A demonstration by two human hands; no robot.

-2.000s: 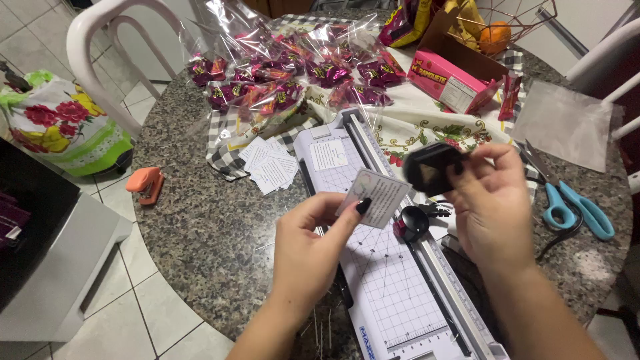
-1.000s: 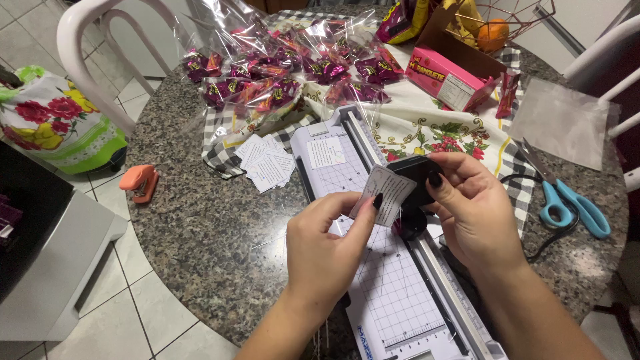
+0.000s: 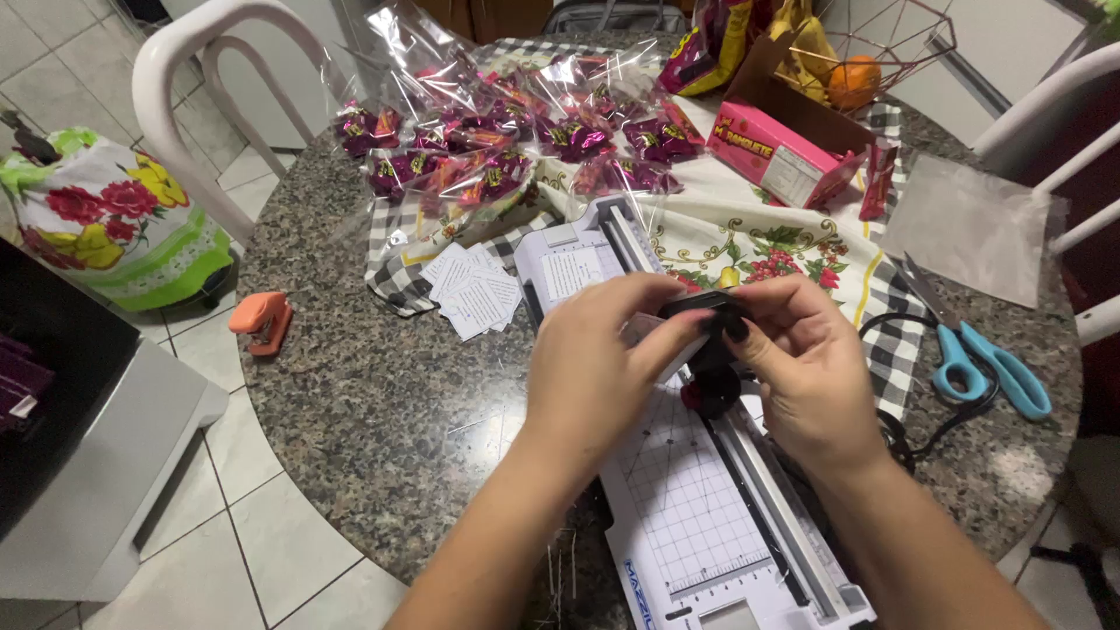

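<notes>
Above a white paper trimmer (image 3: 691, 499), both hands meet at a small black device (image 3: 704, 306), possibly a corner punch. My left hand (image 3: 604, 350) holds a printed card (image 3: 643, 331), mostly hidden behind its fingers, against the device. Thumb and fingers of my right hand (image 3: 805, 367) grip the device from the other side. Just below it is the trimmer's black cutting slide (image 3: 716, 389). One printed card (image 3: 569, 271) lies on the trimmer's upper end, and a loose pile of similar cards (image 3: 477, 293) lies on the granite left of it.
An orange stapler-like punch (image 3: 261, 322) sits near the left table edge. Blue-handled scissors (image 3: 976, 359) and a clear plastic bag (image 3: 971, 223) lie at right. Behind are filled cellophane bags (image 3: 516, 131), a pink candy box (image 3: 774, 157) and a wire basket (image 3: 910, 44), over a patterned cloth (image 3: 787, 254).
The hands have closed together around the black device. Two seconds ago the card and device were held apart; the card, plainly visible earlier, is now mostly covered by the left hand.
</notes>
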